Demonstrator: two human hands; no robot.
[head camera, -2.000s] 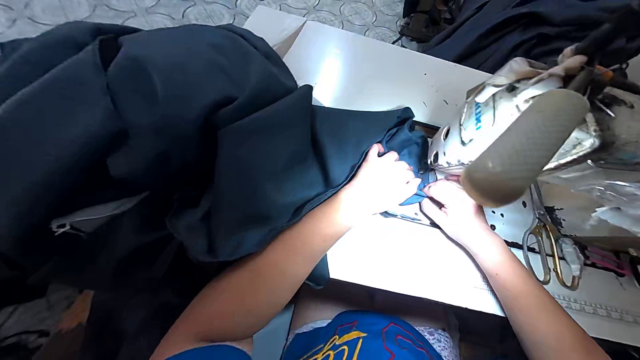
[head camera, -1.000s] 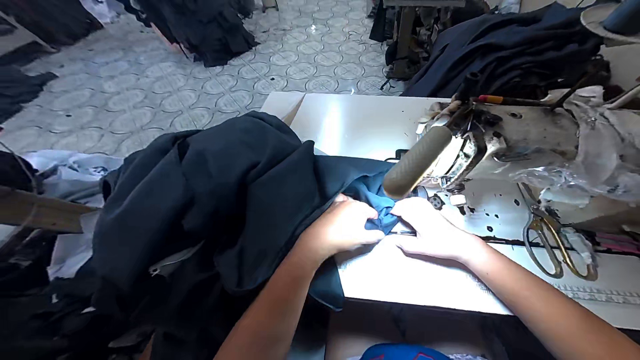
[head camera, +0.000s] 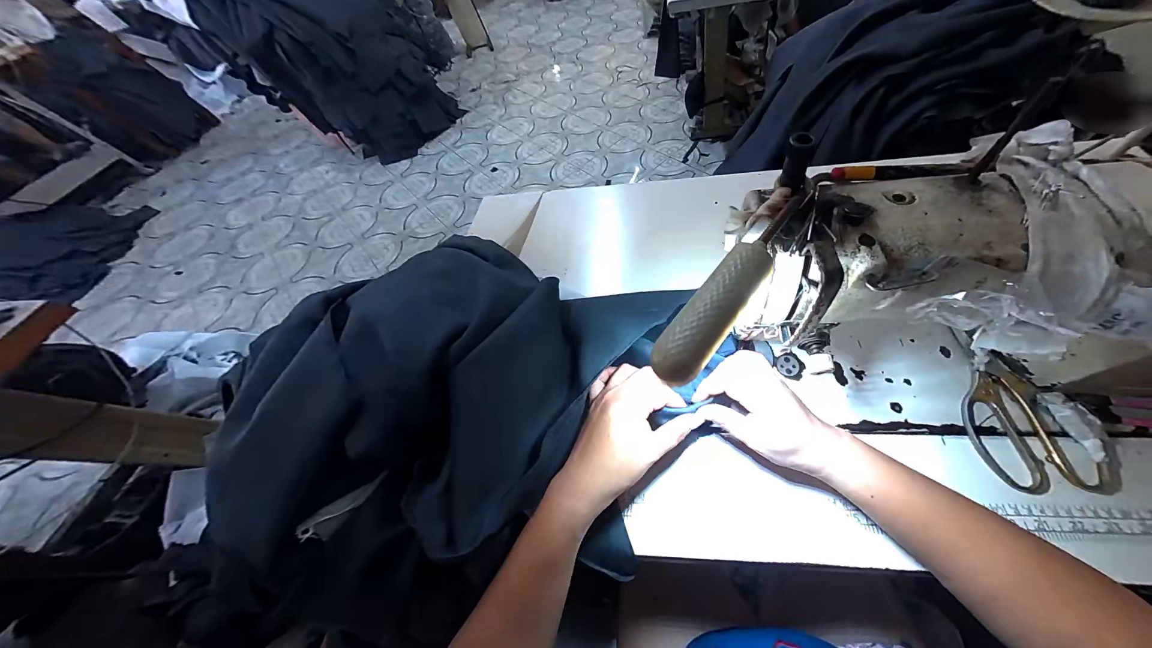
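Note:
My left hand [head camera: 630, 423] and my right hand [head camera: 760, 405] pinch a folded edge of dark blue cloth [head camera: 688, 389] between them, their fingertips close together. They work just in front of the needle area of an industrial sewing machine [head camera: 936, 225], whose lamp-lit end stands above the white table [head camera: 666, 220]. A textured, elongated lamp head [head camera: 711, 315] hangs over the hands and hides part of the cloth. To the left, the large dark garment [head camera: 432, 378] lies bunched over the table's edge and hangs down. The needle itself cannot be made out.
Gold-handled scissors [head camera: 1035, 432] lie right of my right hand, above a measuring tape [head camera: 1071, 520] along the table. Clear plastic [head camera: 1062, 261] drapes the machine. Heaps of dark cloth [head camera: 891, 85] rise behind the table, with more dark cloth [head camera: 333, 72] on the patterned tile floor. A wooden bar [head camera: 108, 430] stands at left.
The view has tilted up and shows more floor. My hands have come closer together at the cloth edge, with my right hand's fingers now against my left hand's.

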